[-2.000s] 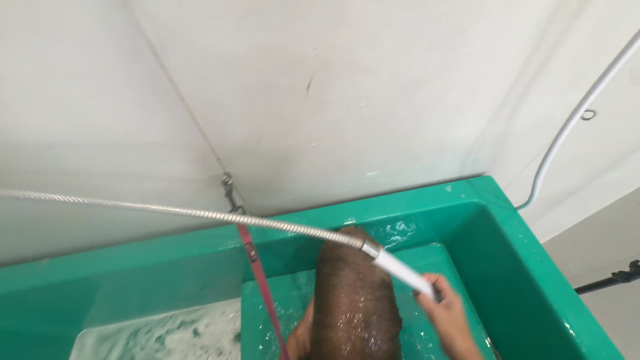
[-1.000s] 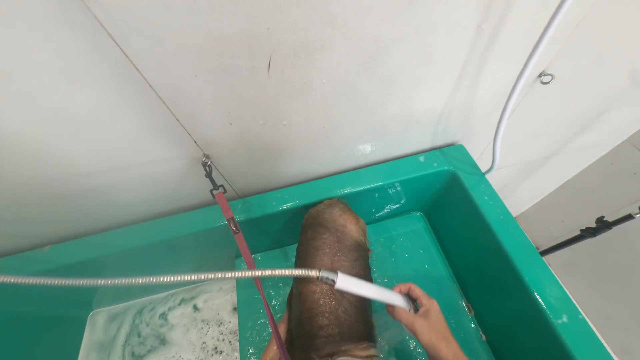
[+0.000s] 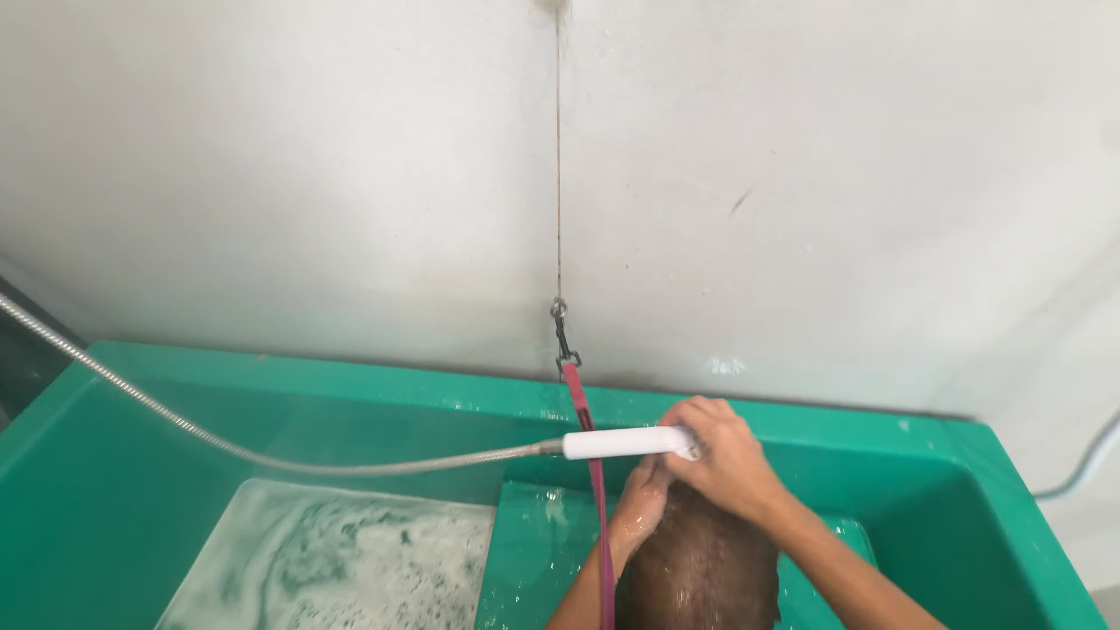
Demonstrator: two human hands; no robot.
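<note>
A wet, brown-furred animal (image 3: 700, 569), seemingly a dog, stands in a green tub (image 3: 919, 490); its lower body is cut off by the frame. My right hand (image 3: 722, 455) grips the head end of a white handheld shower head (image 3: 617, 443) over the animal's far end. A metal shower hose (image 3: 350, 470) runs from its handle to the left. My left hand (image 3: 643, 507) touches the animal's left side near that end, its fingers partly hidden. A pink strap (image 3: 599, 507) hangs from a metal snap clip (image 3: 563, 337) and passes in front of the shower handle.
Foamy water (image 3: 376, 551) lies in the lower left part of the tub, beside a raised green platform (image 3: 534, 542). A pale wall (image 3: 787, 175) rises behind the rim, with a thin cable (image 3: 558, 175) down it. A pale hose (image 3: 1081, 464) hangs at the right.
My right hand has moved the shower head from beside the animal to over its far end. My left hand has moved forward along its side. The view has shifted left.
</note>
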